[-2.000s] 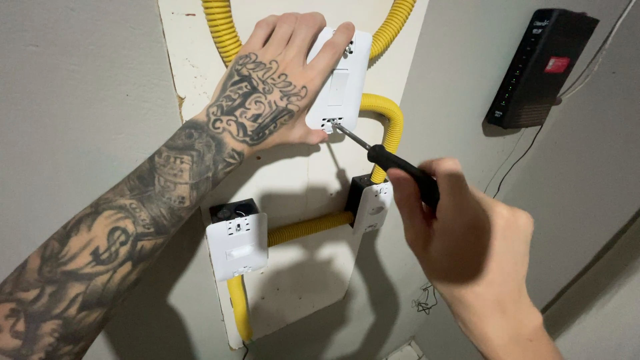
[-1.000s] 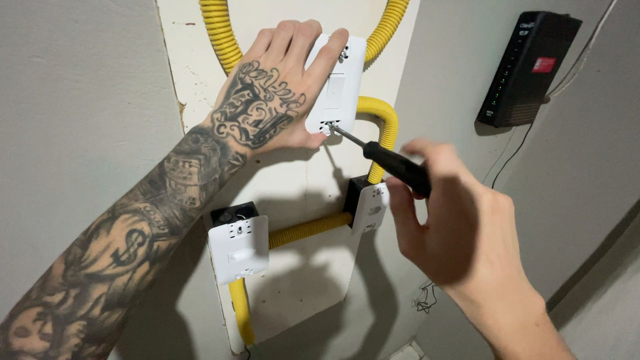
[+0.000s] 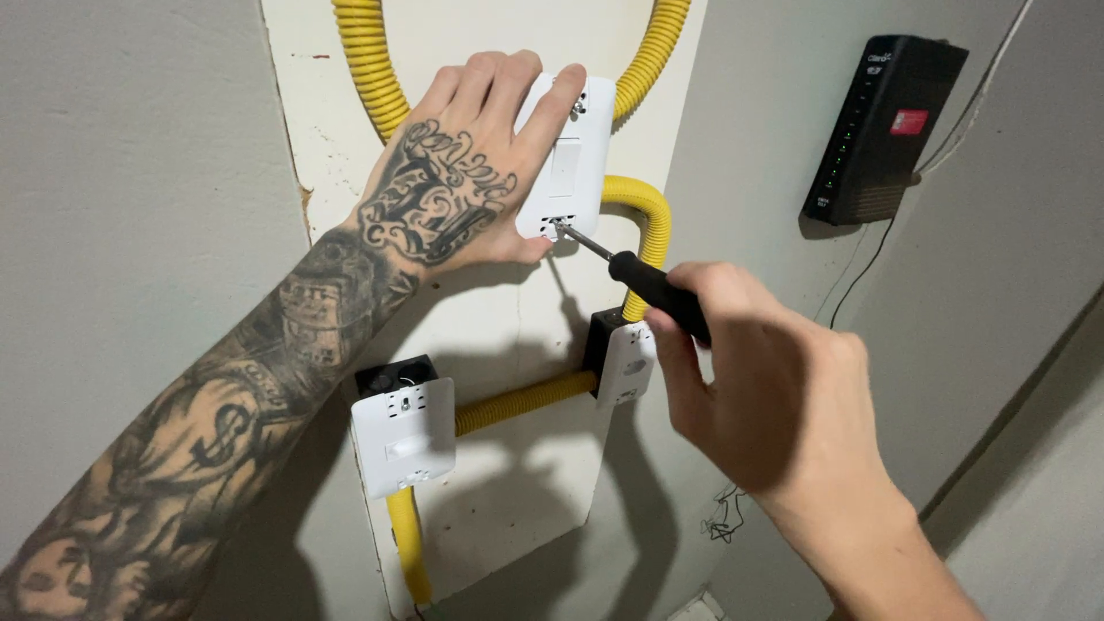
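Observation:
My left hand [image 3: 457,172] lies over the left side of a white switch plate [image 3: 586,177], fingers across its upper part and thumb at its lower edge. In my right hand [image 3: 768,379] is a screwdriver [image 3: 651,289] with a black handle. Its metal tip meets the screw [image 3: 559,224] in the slot at the plate's lower end. Another screw [image 3: 578,108] shows at the upper end. The box behind this plate is hidden.
Two more white plates, one at lower left [image 3: 401,457] and one at lower right [image 3: 630,366], sit on black boxes. Yellow corrugated conduit [image 3: 526,404] links the boxes. A black modem [image 3: 884,129] with cables hangs on the right wall.

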